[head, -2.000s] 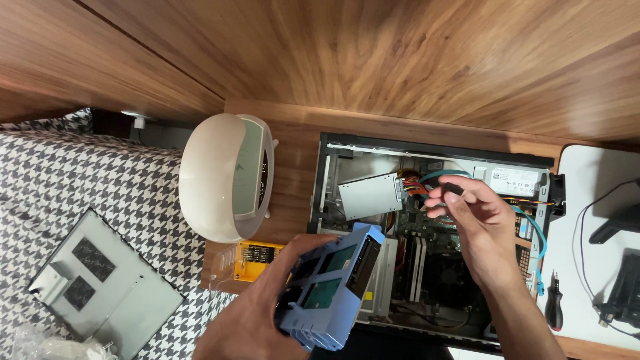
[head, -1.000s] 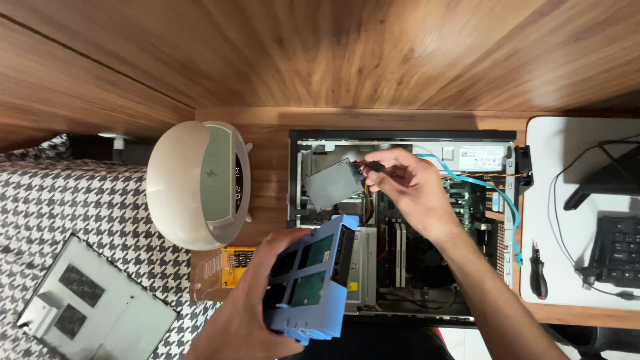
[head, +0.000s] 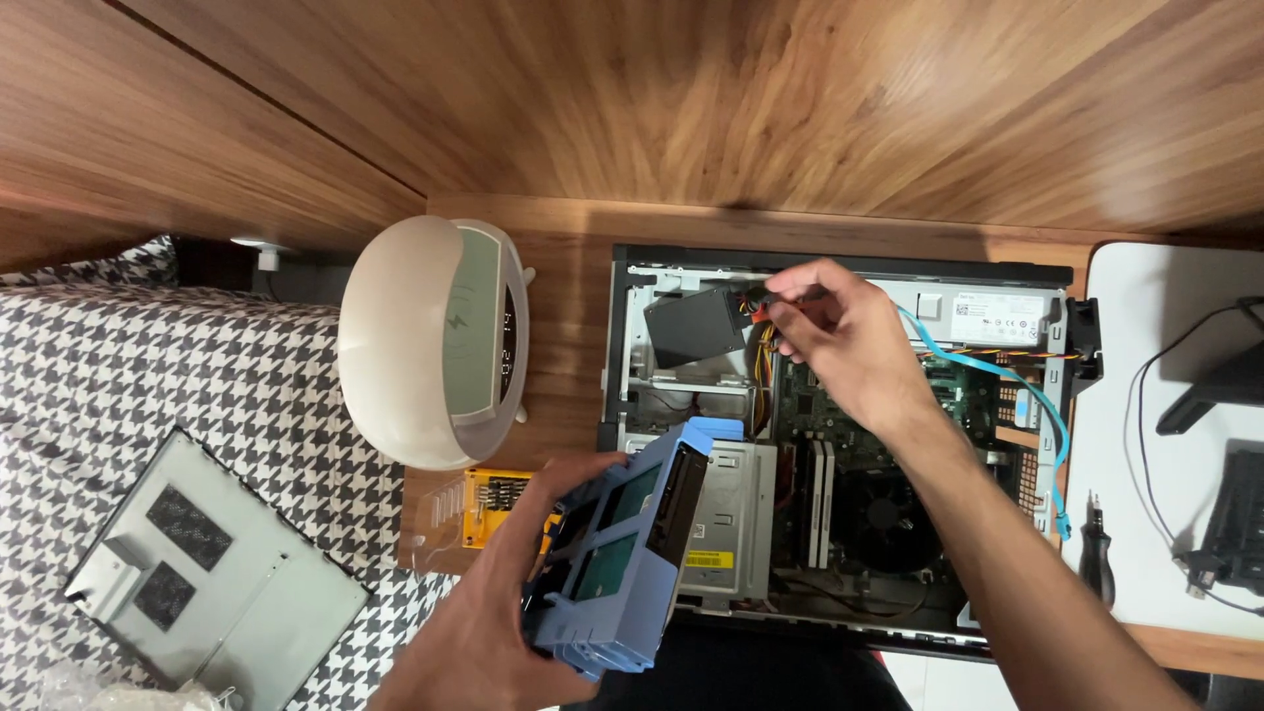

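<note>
My left hand (head: 504, 592) grips a hard drive in a blue plastic drive caddy (head: 632, 563), tilted over the near left corner of an open desktop computer case (head: 839, 265). My right hand (head: 839, 346) pinches cables with a dark connector (head: 760, 296) over the back part of the case. Right beside those fingertips, a dark flat 2.5-inch drive (head: 694, 328) sits in the case's upper left, with wires at its right edge. Whether the connector is joined to it cannot be told. A light blue SATA cable (head: 997, 370) runs rightward over the case and hangs past its edge.
A white round clock lamp (head: 405, 346) stands left of the case, near a yellow screwdriver bit set (head: 494, 499). The metal side panel (head: 227, 583) lies on houndstooth cloth. A screwdriver (head: 1096, 563) and a keyboard (head: 1234, 523) are at the right. Wood panelling rises behind.
The small drive in the case has turned and now shows a dark face instead of a silver-grey one. My right hand stays at its cables. My left hand keeps hold of the blue caddy.
</note>
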